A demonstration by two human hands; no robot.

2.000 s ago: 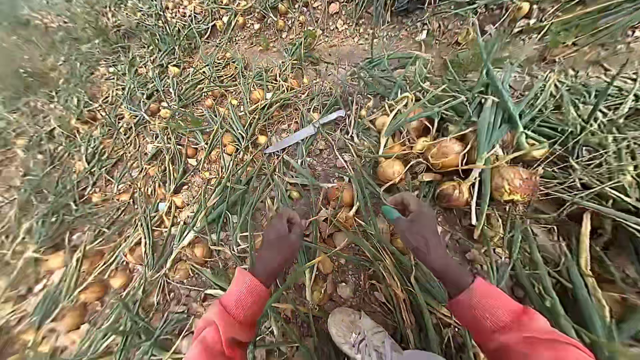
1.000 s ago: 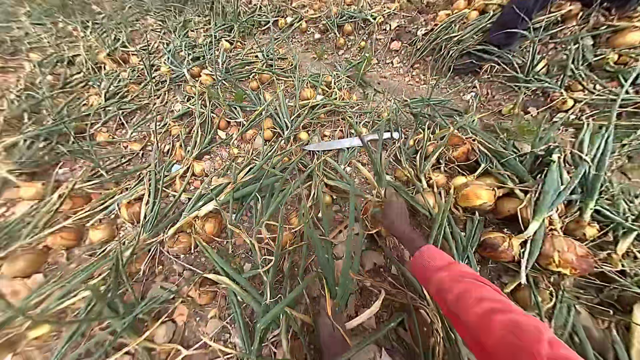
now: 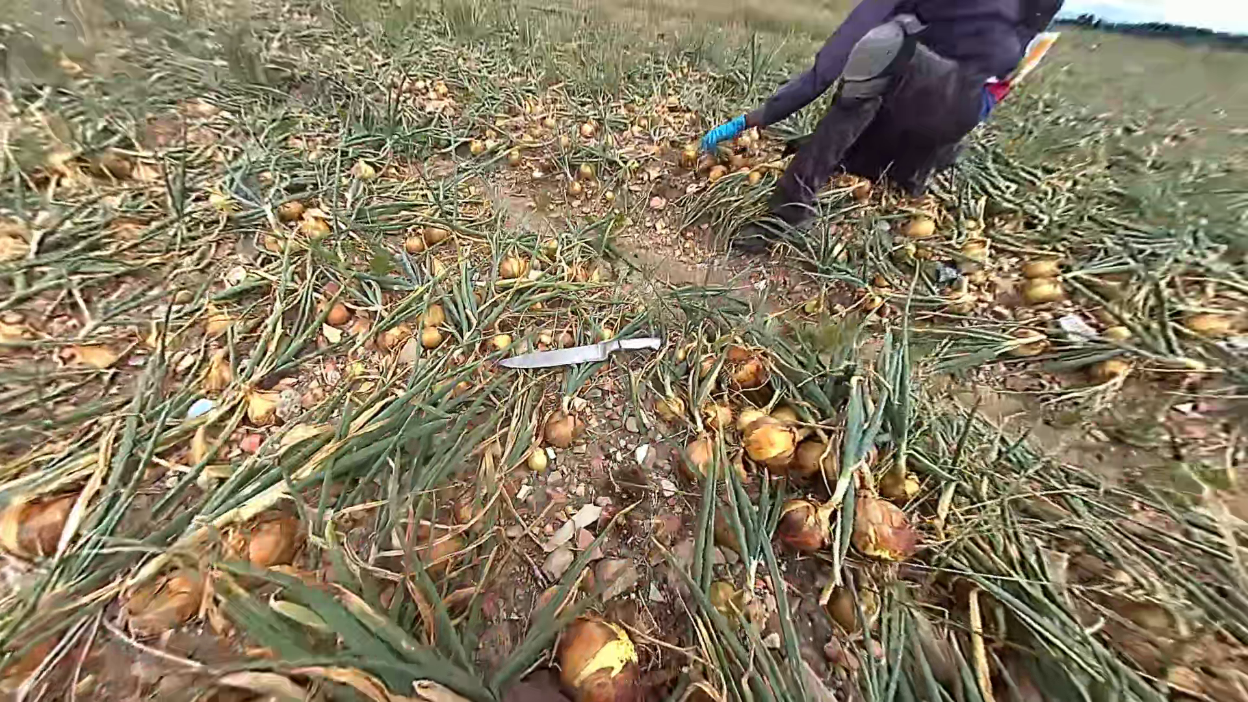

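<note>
Neither my left hand nor my right hand shows in the head view now. A kitchen knife (image 3: 580, 353) with a pale handle lies on the onion leaves near the middle, its blade pointing left. Right of and below it, a cluster of yellow onions (image 3: 770, 442) rests on the soil with the green tops attached. A larger onion (image 3: 882, 527) lies at the cluster's lower right. Another onion (image 3: 598, 659) with partly peeled skin sits at the bottom edge.
Onions with long leaves cover the stony ground. A crouching person (image 3: 907, 97) in dark clothing is at the upper right, one blue-gloved hand (image 3: 722, 134) reaching to onions (image 3: 717, 171). A strip of bare soil (image 3: 673, 265) runs between that person and the knife.
Both my hands showed two seconds ago and a red-sleeved arm one second ago; now neither is in view. The view has tilted up, bringing in the crouching person. The knife still lies on the leaves.
</note>
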